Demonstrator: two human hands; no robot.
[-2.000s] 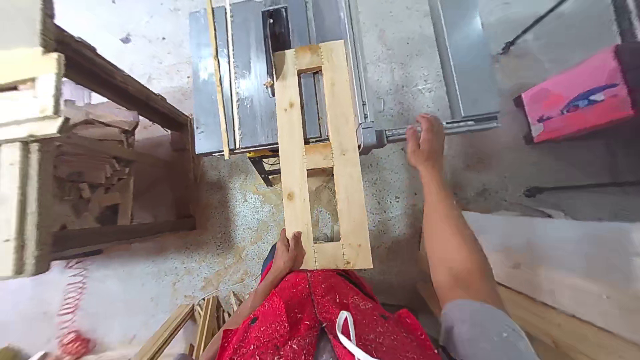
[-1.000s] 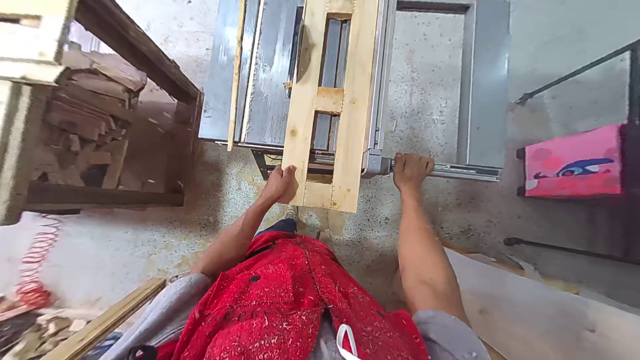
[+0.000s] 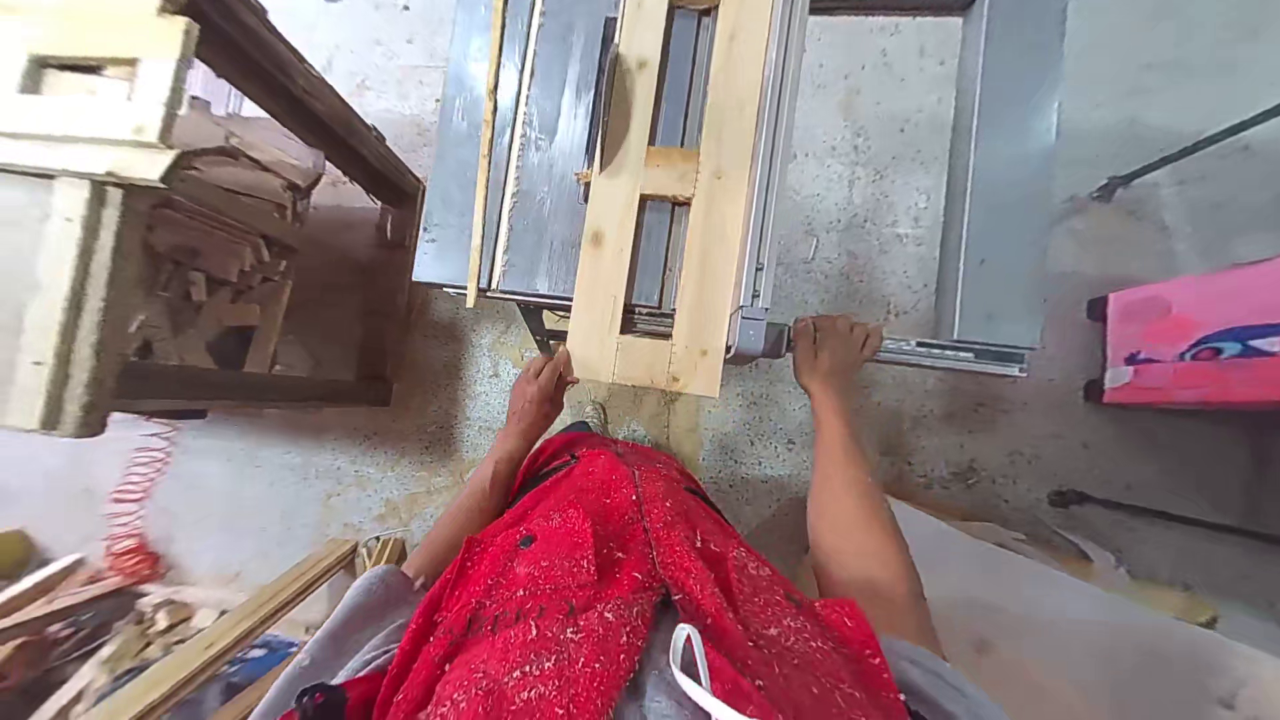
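Observation:
A pale wooden frame (image 3: 728,180) with a crosspiece lies lengthwise on the metal table (image 3: 560,130) of what looks like a sliding table saw. Its near end sticks out over the table's front edge. My left hand (image 3: 540,388) grips the frame's near left corner. My right hand (image 3: 832,350) is closed around the dark handle or bar at the front of the sliding carriage, right of the frame. A dark upright blade or guard (image 3: 604,100) stands close to the frame's left side. Two thin wood strips (image 3: 486,150) lie on the table's left part.
A wooden rack (image 3: 250,388) with offcuts stands at left. Scrap wood (image 3: 90,640) and long boards (image 3: 230,620) lie lower left, near a red coiled hose (image 3: 135,510). At right are a metal side frame (image 3: 1005,180), a pink box-like item (image 3: 1190,340) and a pale sheet (image 3: 1080,630).
My right hand, open in the air two seconds ago, has come down onto the carriage handle. The wooden frame has moved forward over the table, my left hand still at its near corner.

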